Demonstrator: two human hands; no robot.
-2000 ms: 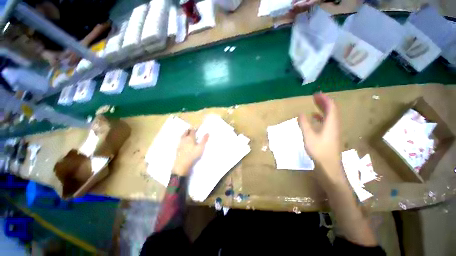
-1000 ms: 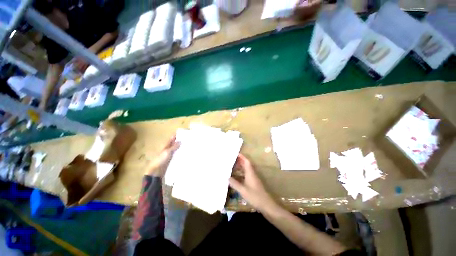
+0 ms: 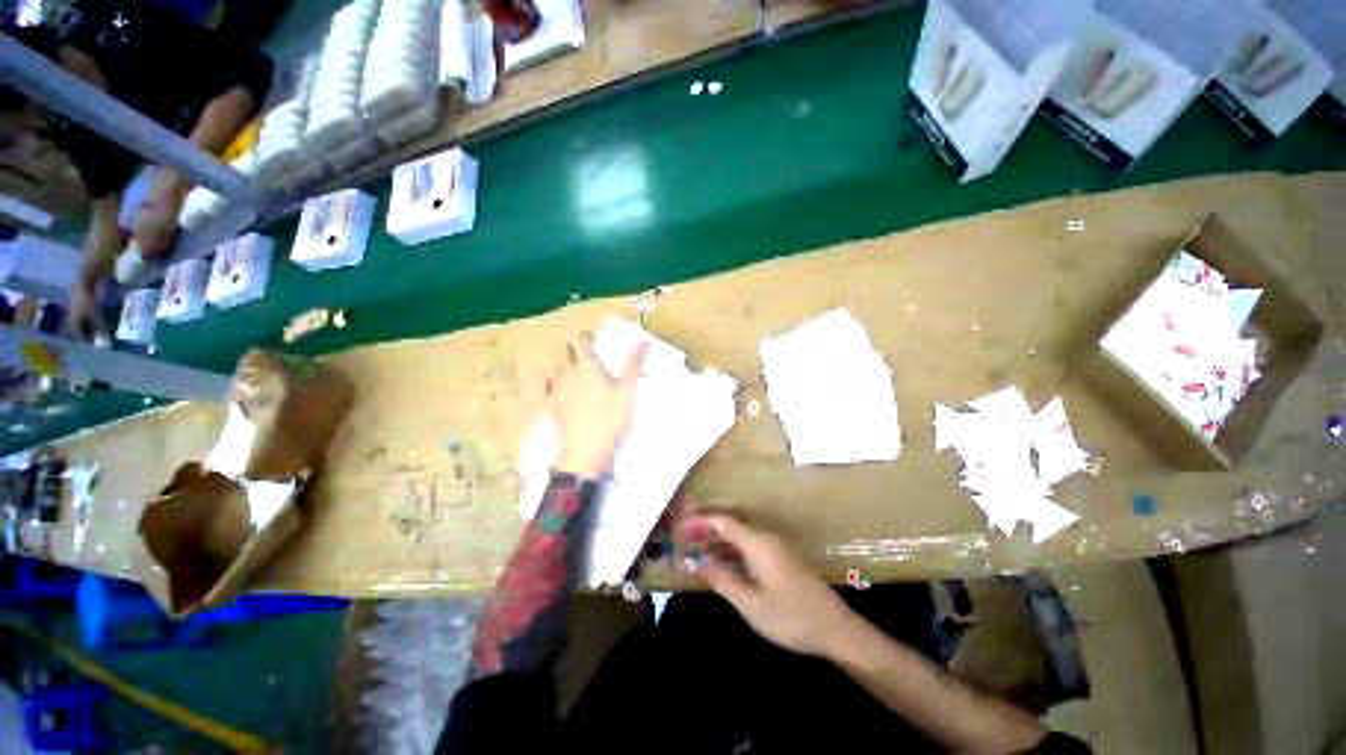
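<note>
A stack of white flat carton blanks [image 3: 672, 443] lies slanted on the bench in front of me. My left hand [image 3: 598, 406] lies over the stack's left side, fingertips near its top end; whether it grips a blank is hidden. A small white part [image 3: 540, 460] shows left of that hand. My right hand [image 3: 746, 568] is at the bench's front edge, just right of the stack's lower end, fingers bent and apart, holding nothing visible. A pile of white leaflets [image 3: 831, 388] lies to the right, then a loose heap of small white cards [image 3: 1019, 460].
A brown tray box [image 3: 1284, 347] with red-and-white cards stands at right, a torn brown carton [image 3: 199, 538] at left. Beyond the bench, the green belt [image 3: 664, 192] carries white product trays [image 3: 433, 196] and erected white cartons [image 3: 982, 89]. A person's arms show at upper left.
Both hands held the blanks between them a second ago; now my left hand is over the slanted stack and my right hand is off it, near the edge. The view has shifted.
</note>
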